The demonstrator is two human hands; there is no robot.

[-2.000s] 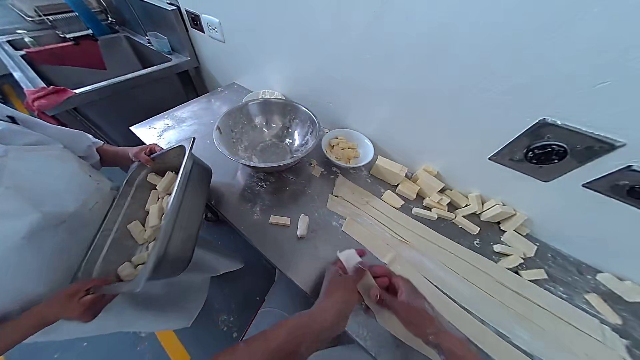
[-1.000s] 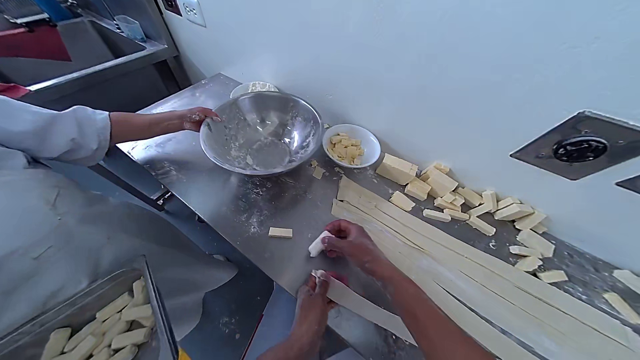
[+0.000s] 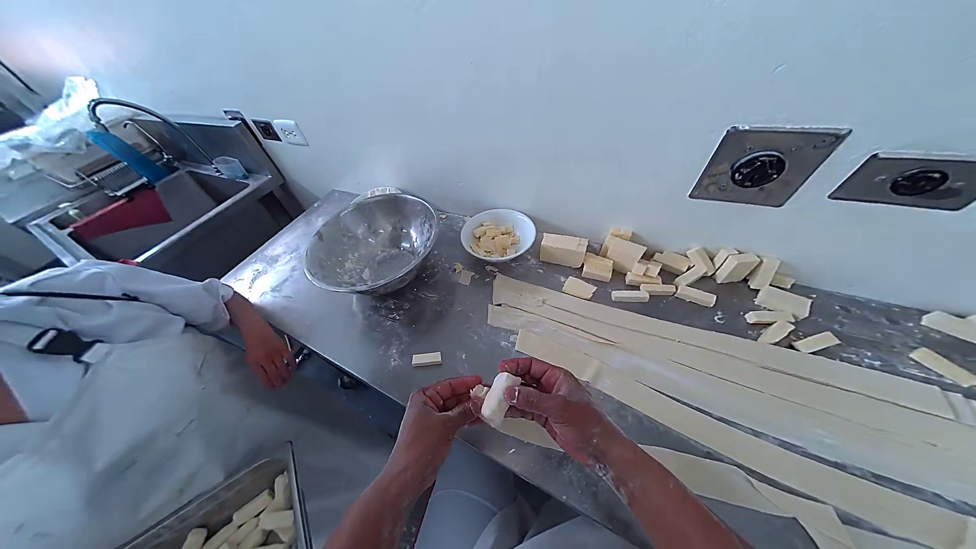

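Between my two hands, above the steel table's front edge, is a white dough-wrapped stick (image 3: pixel 499 399). My right hand (image 3: pixel 557 408) holds it between thumb and fingers. My left hand (image 3: pixel 438 415) pinches a small bit of dough at its left side. A dough strip (image 3: pixel 526 432) runs beneath my right hand. Long flat dough strips (image 3: pixel 686 366) stretch across the table to the right. One pale cheese-like stick (image 3: pixel 426 358) lies on the steel just beyond my left hand. Many cut blocks and sticks (image 3: pixel 625 253) are scattered along the wall.
A large steel bowl (image 3: pixel 374 244) and a white bowl of small pieces (image 3: pixel 498 235) stand near the wall. At left, a co-worker in a white coat (image 3: pixel 137 305) stands beside a metal pan (image 3: pixel 292 488) of wrapped sticks. Behind is a steel sink (image 3: pixel 198 198).
My right hand has picked up the wrapped stick that lay on the table and brought it to my left hand. The co-worker's hand has let go of the steel bowl. The view has shifted.
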